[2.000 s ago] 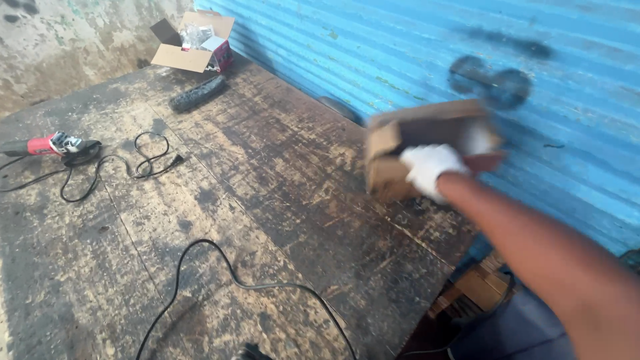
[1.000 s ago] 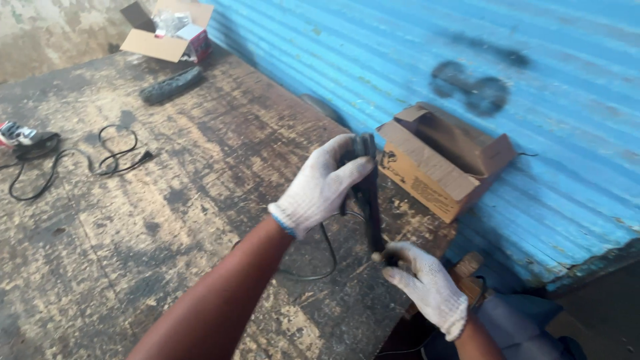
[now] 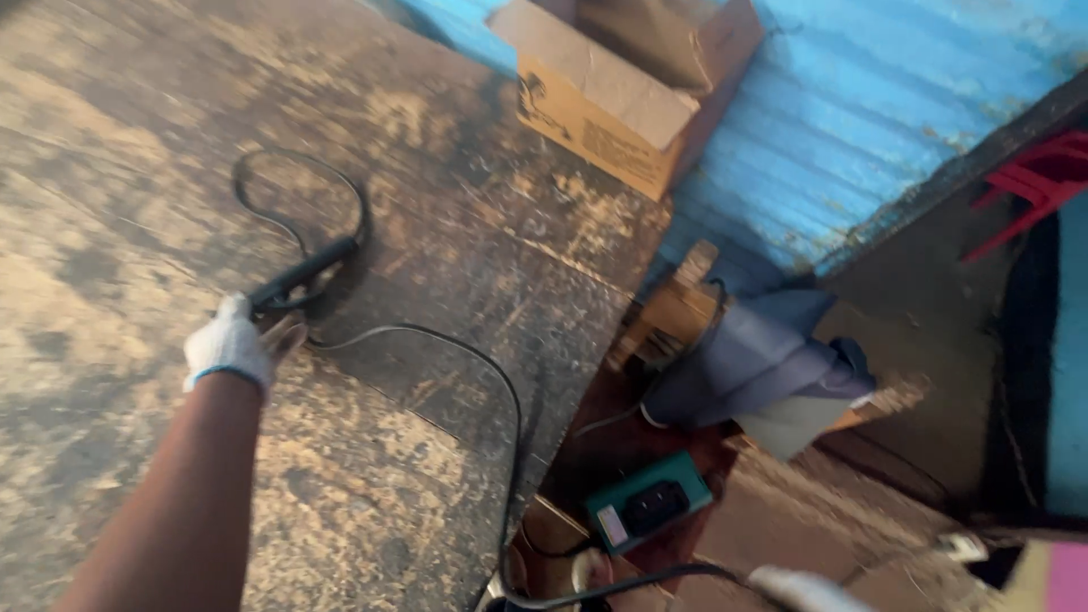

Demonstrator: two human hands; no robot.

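Observation:
My left hand (image 3: 234,344), in a white knitted glove with a blue cuff edge, holds the lower end of a black corded hand tool (image 3: 310,272) over the worn wooden tabletop (image 3: 408,255). Beyond the tool its cord loops on the wood. A black cable (image 3: 510,408) curves from near the tool across the table and over its edge. At the bottom edge of the view, my right hand (image 3: 803,589), also gloved, is blurred and partly cut off. The cable runs to its fingers, which seem closed on it.
An open cardboard box (image 3: 595,110) stands at the table's far corner by the blue corrugated wall (image 3: 892,110). Below the table edge are a green device with a black socket (image 3: 650,501), dark blue cloth (image 3: 765,357) and wooden pieces (image 3: 680,306). A red plastic chair (image 3: 1037,178) is at right.
Both hands were on the black tool a second ago; now only my left holds it, and my right is at the cable. Earlier, a hand was at the cardboard box. The view has swung right and down.

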